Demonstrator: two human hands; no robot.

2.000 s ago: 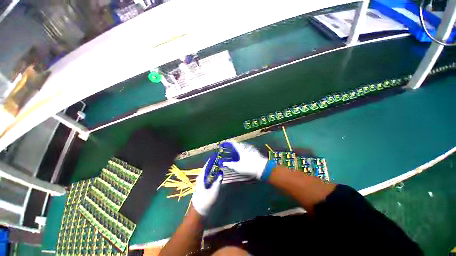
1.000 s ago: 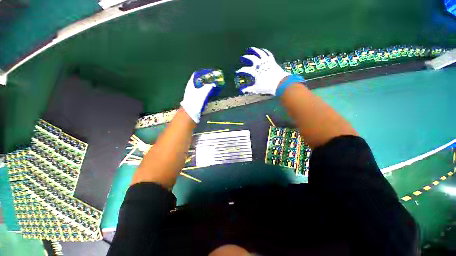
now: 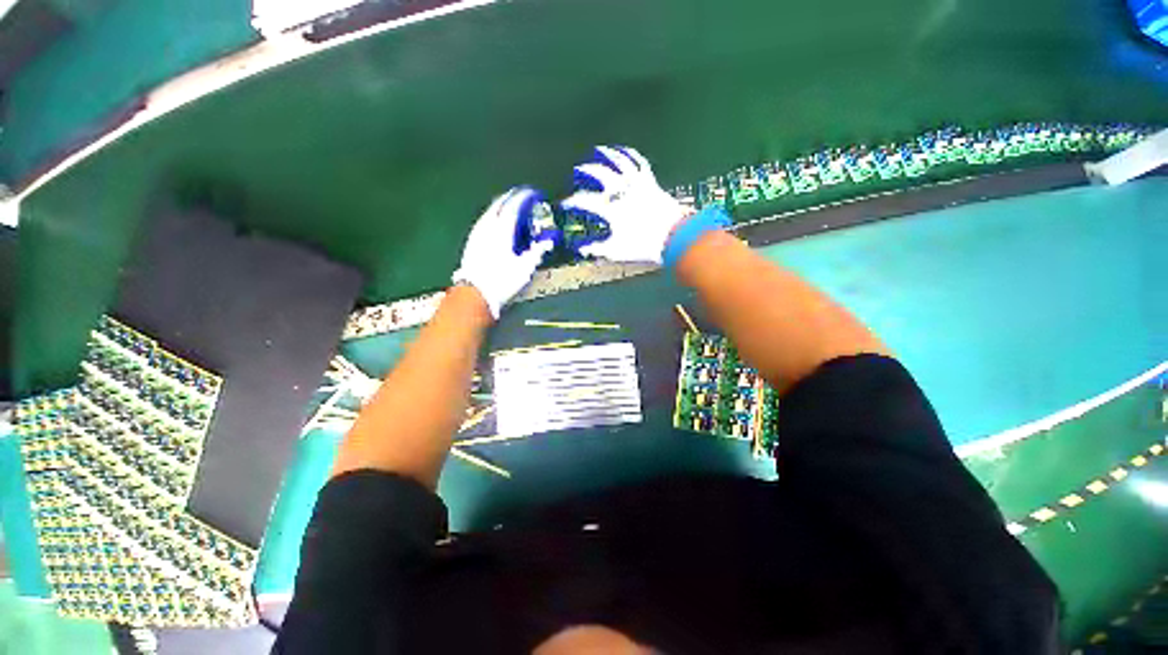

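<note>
My left hand (image 3: pixel 509 243), in a white glove with blue fingertips, is shut on a small PCB piece (image 3: pixel 543 218) above the green belt. My right hand (image 3: pixel 617 211), gloved with a light blue wrist band, is beside it, its fingers curled around another small green PCB (image 3: pixel 583 230). The two hands almost touch; the fingers hide much of both pieces. The row of single PCBs (image 3: pixel 871 164) runs along the belt to the right, starting behind my right hand. A PCB panel (image 3: pixel 720 390) lies below my right forearm.
A slotted metal plate (image 3: pixel 566 390) lies below my hands, with yellow edge rails (image 3: pixel 343 394) at its left and some above it. The panel stack (image 3: pixel 135 493) lies at far left beside the black mat (image 3: pixel 237 294). A metal rail (image 3: pixel 397 312) borders the belt.
Since two seconds ago, both hands have moved from over the slotted plate to over the belt. In the last second my right hand has moved left and down, closer to my left hand.
</note>
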